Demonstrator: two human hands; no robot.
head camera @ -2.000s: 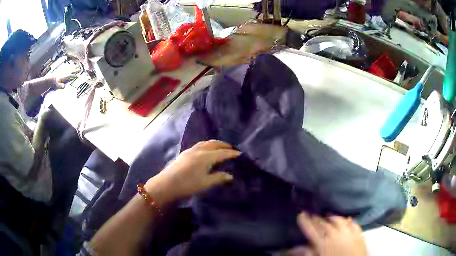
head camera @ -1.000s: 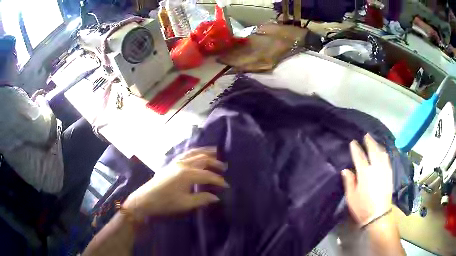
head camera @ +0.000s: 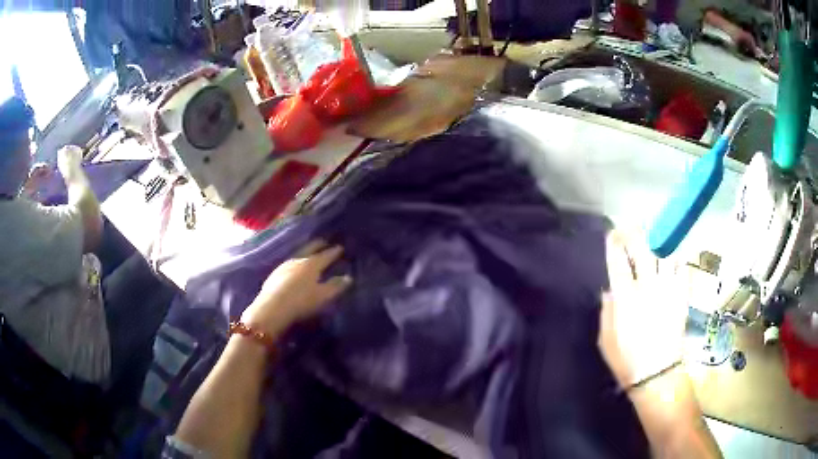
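Note:
The dark purple-navy garment piece (head camera: 466, 296) lies wide and crumpled across the table and hangs over its front edge, with paler folds in the middle. My left hand (head camera: 300, 285) lies on its left part, fingers spread; a beaded bracelet is on the wrist. My right hand (head camera: 639, 314) is at the cloth's right edge, washed out by glare; whether its fingers pinch the cloth cannot be told. The sewing machine head (head camera: 762, 238) stands at the far right, cut off by the picture's edge. The needle area (head camera: 717, 332) is right of my right hand.
A blue lamp (head camera: 689, 202) and a green tube (head camera: 789, 108) hang near the machine. Another machine (head camera: 211, 134), red bags (head camera: 327, 94) and a red flat item (head camera: 276, 193) are at back left. A person (head camera: 45, 260) sits left. A trough (head camera: 628, 90) holds items behind.
The cloth has gone from bunched up to spread wide, its folds shifting. My right hand has moved from the lower front to the cloth's right edge. The view has shifted slightly.

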